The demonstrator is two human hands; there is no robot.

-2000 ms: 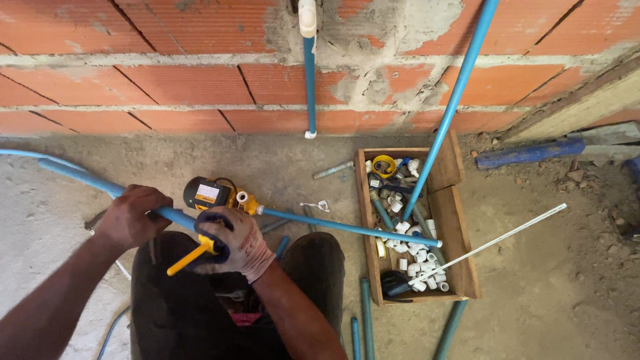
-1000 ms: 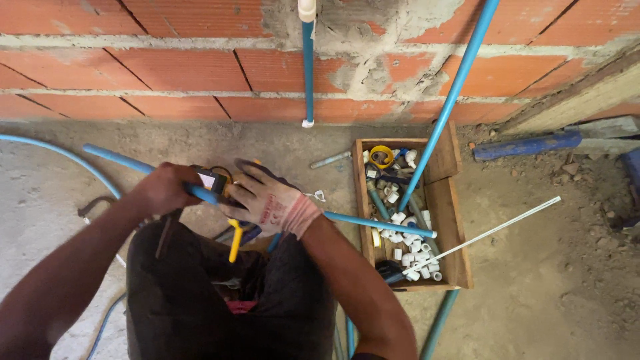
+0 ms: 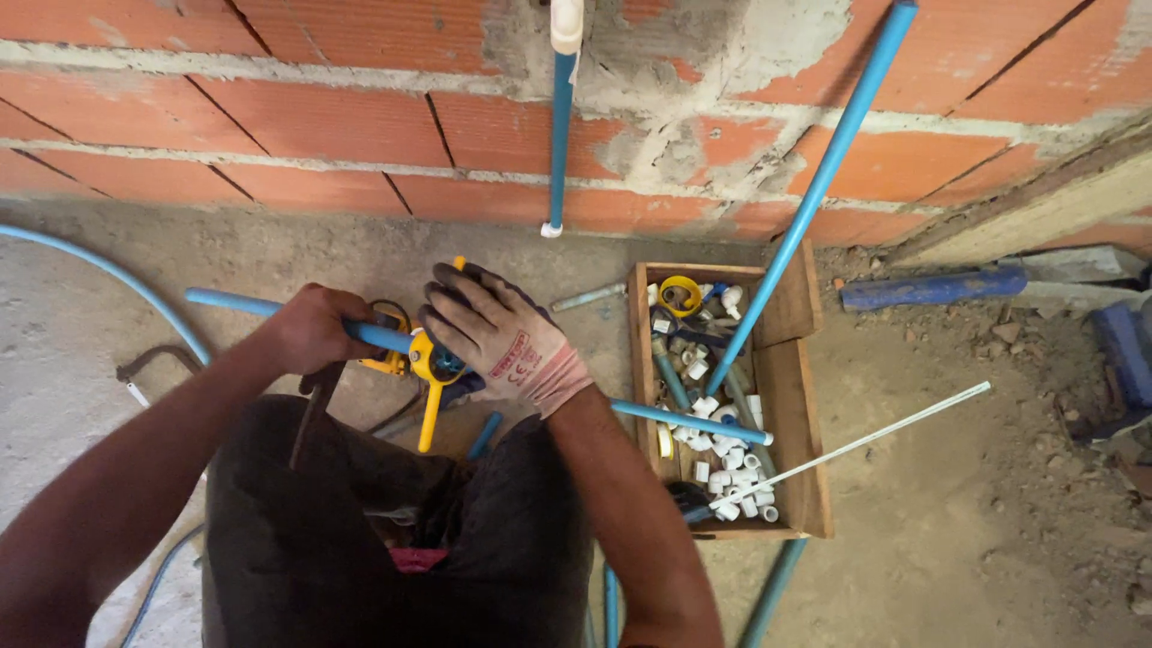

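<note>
My bare left hand (image 3: 317, 331) is closed around a blue plastic pipe (image 3: 236, 302), left of the yellow pipe threader (image 3: 423, 355) at the pipe's end. A dark bar-like tool (image 3: 317, 409) hangs below that hand, and whether it is held too cannot be told. My right hand (image 3: 490, 333), in a pale glove with dark fingers, lies spread against the threader's right side, palm down. One yellow handle points down toward my knees; the tip of another shows above the gloved fingers. Behind the hands, a yellow power tool (image 3: 389, 360) is partly hidden.
A wooden box (image 3: 814, 432) of white fittings stands at right, with a long blue pipe (image 3: 810, 198) leaning from it and a thin white rod (image 3: 855, 445) sticking out. Another blue pipe (image 3: 562, 135) hangs on the brick wall (image 3: 315, 117). A hacksaw (image 3: 148, 355) lies at left.
The gloved hand has shifted from gripping around the yellow threader to lying spread over its right side. The threader's yellow handles have turned. My left hand stays on the pipe.
</note>
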